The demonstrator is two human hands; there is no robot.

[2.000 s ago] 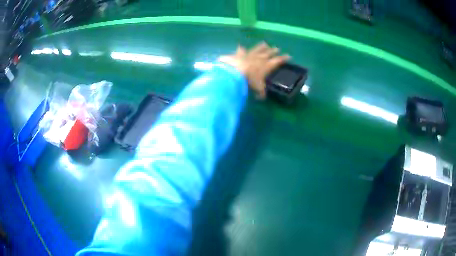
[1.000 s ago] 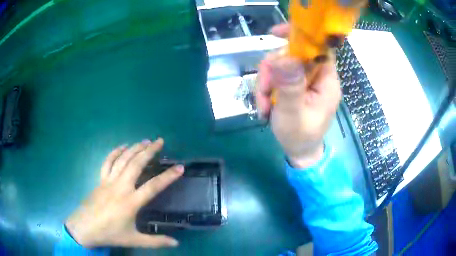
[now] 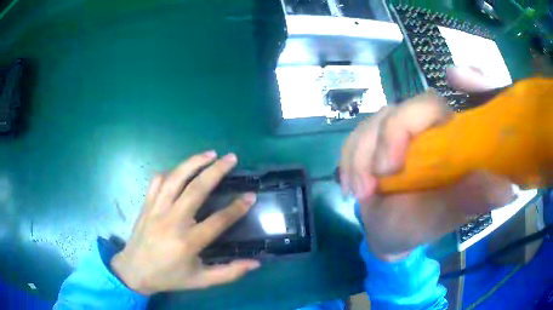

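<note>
A black rectangular housing (image 3: 285,247) lies on the green mat with a dark glossy display (image 3: 276,219) inside it, reflecting light. My left hand (image 3: 182,227) holds the housing from the left, fingers spread over its top edge and display, thumb along its lower edge. My right hand (image 3: 394,151) is closed around an orange electric screwdriver (image 3: 479,142), tilted nearly flat. Its thin shaft points left to the housing's upper right corner; whether the tip touches it is unclear. The right hand and screwdriver are partly blurred.
A white screw feeder (image 3: 339,33) stands behind the housing. Circuit board panels (image 3: 424,45) lie to its right with a white sheet (image 3: 476,51). Another black housing (image 3: 11,97) is at the far left edge. A black cord (image 3: 509,254) crosses at the lower right.
The left hand has moved from the far mat onto the housing. The right hand has come into view with the screwdriver and lowered it from near the feeder towards the housing's right side.
</note>
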